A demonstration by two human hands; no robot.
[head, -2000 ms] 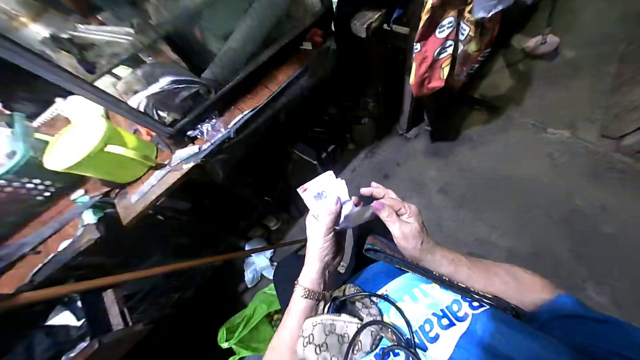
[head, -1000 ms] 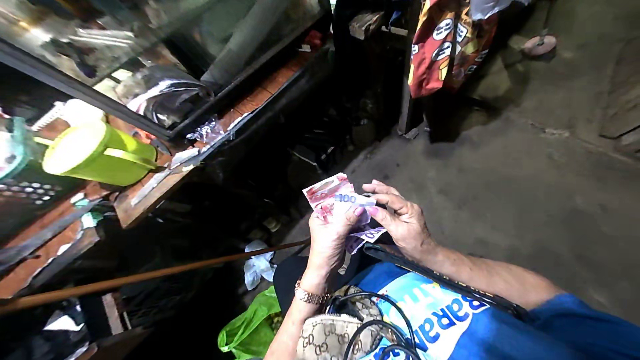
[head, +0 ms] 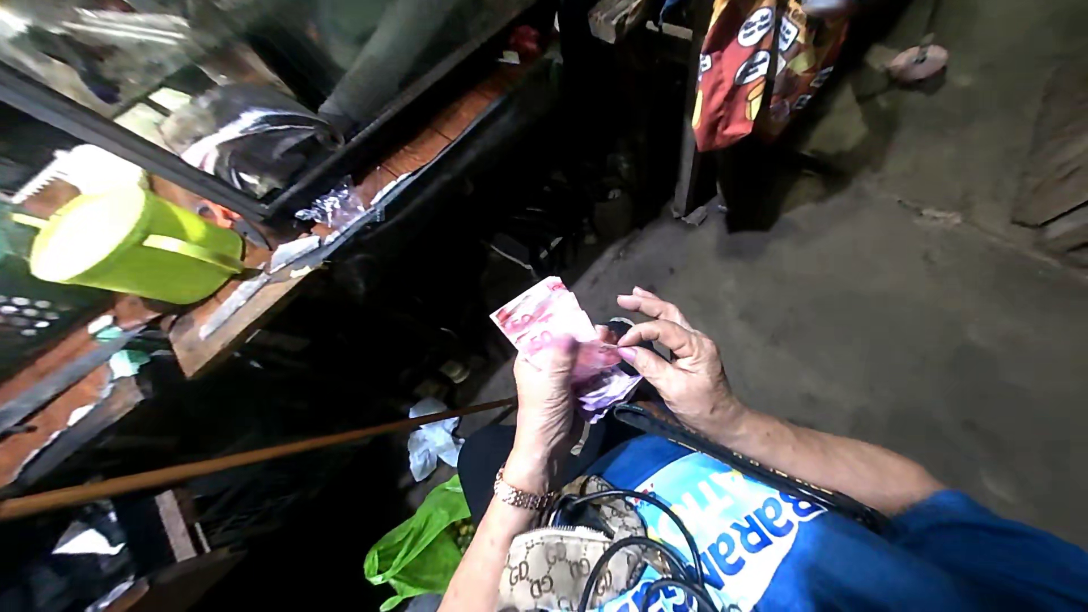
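Note:
In the middle of the head view, my left hand [head: 548, 395] grips several banknotes [head: 544, 314], with its thumb across them. Reddish notes fan out at the top and purple ones hang lower down. My right hand [head: 684, 361] pinches the near edge of a note between thumb and index finger, its other fingers spread. A metal bracelet or watch [head: 518, 493] circles my left wrist. Below the hands, on my lap, lies a patterned fabric bag [head: 552, 561] with dark cords or straps over it.
A yellow-green plastic pitcher [head: 140, 242] stands on a worn wooden ledge [head: 246, 327] beside a glass case. A long brown stick [head: 255, 459] crosses the lower left. A green plastic bag [head: 425, 540] lies below. A red patterned cloth [head: 735, 76] hangs at the top above the grey floor.
The fan of notes has changed: reddish ones now show on top, where a purplish-white note lay across them a second ago. My right fingers have spread apart and drawn slightly away from my left hand.

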